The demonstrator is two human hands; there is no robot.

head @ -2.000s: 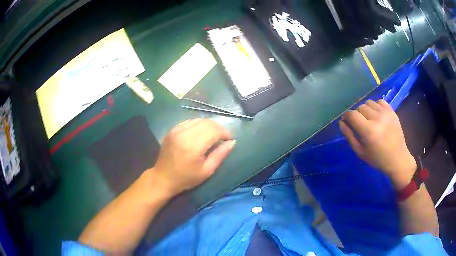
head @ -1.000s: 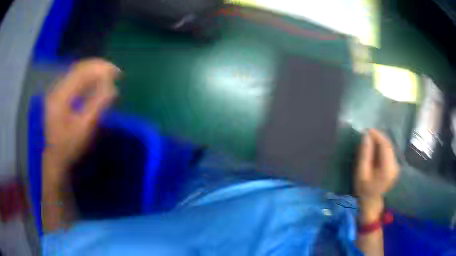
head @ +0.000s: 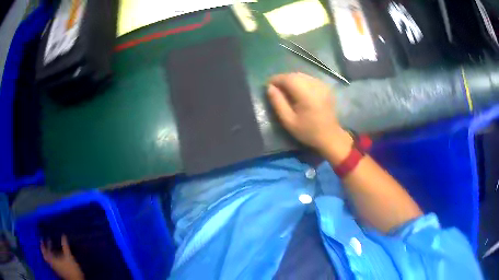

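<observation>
A black foam pad lies flat on the green belt in front of me. My right hand, with a red wristband, is loosely curled just right of the pad; nothing shows in it. My left hand is inside a blue bin at the lower left, small and blurred, with fingers apart and no held thing visible. Tweezers lie on the belt beyond my right hand. A white unit with an orange strip lies on another black pad at the upper right.
A stack of black pads with a white-and-orange unit on top stands upper left. A yellow-edged paper, a cream sheet and white scraps on a black pad lie along the back. Another blue bin is below the belt, right.
The view has swung left. My left hand has moved from above the belt into the lower-left bin. My right hand has moved from beyond the belt's edge to beside the foam pad.
</observation>
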